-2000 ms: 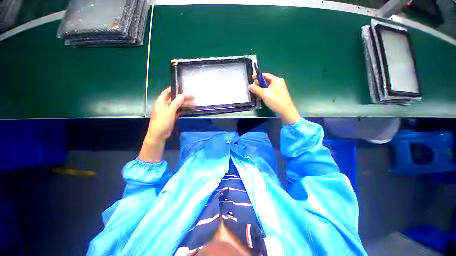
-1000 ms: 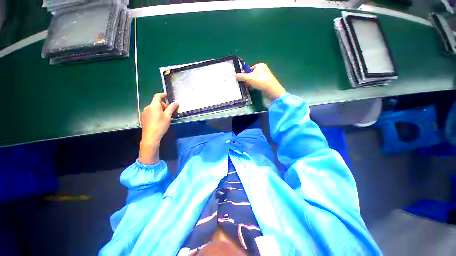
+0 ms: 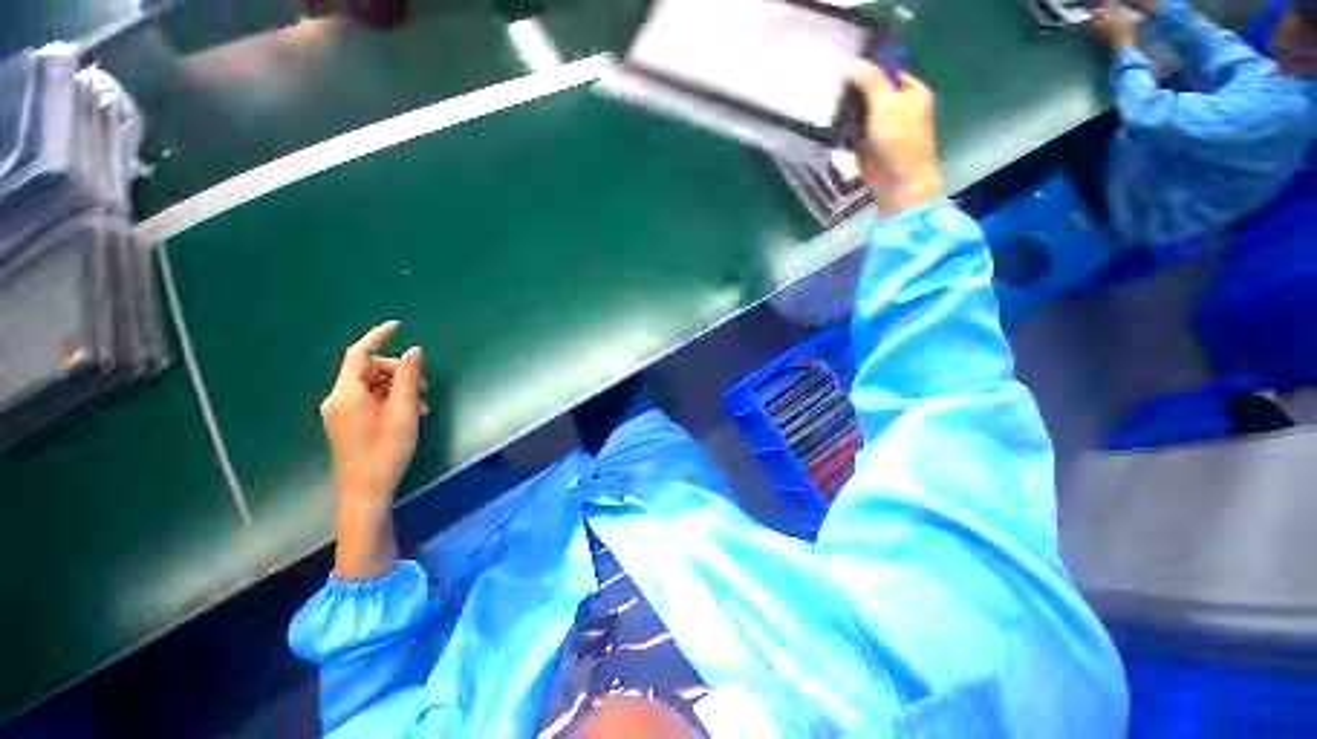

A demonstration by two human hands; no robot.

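My right hand [image 3: 898, 130] grips the right edge of a black-bordered touch panel [image 3: 744, 58] with a whitish middle, and holds it above the right stack [image 3: 826, 176]. The panel is blurred and cut off by the top edge of the picture. A dark blue tool handle [image 3: 893, 61] shows at the fingers of my right hand. My left hand [image 3: 373, 407] is over the green bench near its front edge, empty, with its fingers half curled and apart.
A tall greyish panel stack [image 3: 80, 289] stands at the left. A blue bin [image 3: 766, 445] with rows of thin panels is on the floor right of my knees. A blue stool [image 3: 1033, 246] and another person [image 3: 1199, 137] are at the right. A white line [image 3: 390, 137] crosses the bench.
My right hand has lifted the panel off the bench in front of me and carried it right to the stack. My left hand has let go. The view has turned right, showing the bin and another person.
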